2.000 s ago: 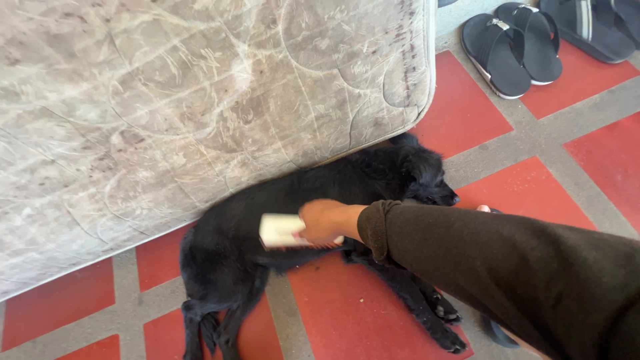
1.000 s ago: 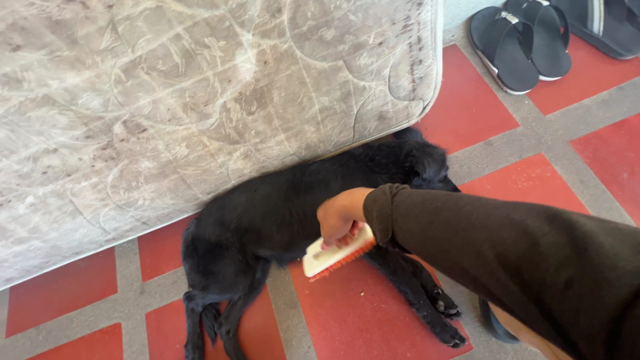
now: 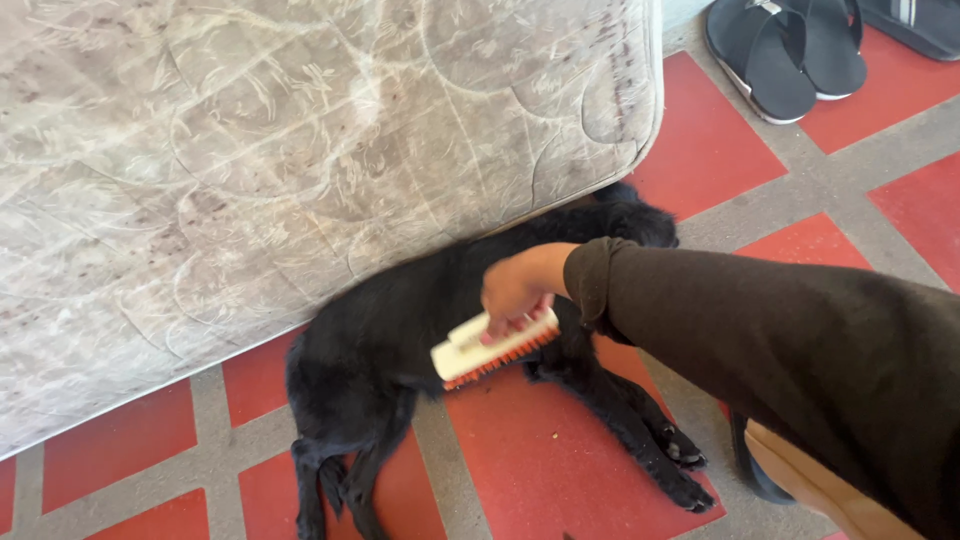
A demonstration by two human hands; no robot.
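Observation:
A black dog point(image 3: 375, 322) lies on its side on the tiled floor, its back against a mattress and its legs stretched toward the bottom of the view. My right hand point(image 3: 517, 289) grips a cream scrub brush point(image 3: 469, 349) with orange bristles over the dog's belly and chest. The bristles face down and to the right; whether they touch the fur is not plain. A dark rolled sleeve covers my right arm, which crosses in front of the dog's neck. My left hand is out of view.
The stained quilted mattress point(image 3: 300, 150) fills the upper left. Black sandals point(image 3: 780, 82) lie at the top right on the red and grey floor point(image 3: 540, 450). A foot in a dark sandal point(image 3: 761, 465) shows at the lower right, partly under the sleeve.
My right hand has moved the brush from over the dog's flank down past its belly, then back up onto its body. The dog lies in the same place.

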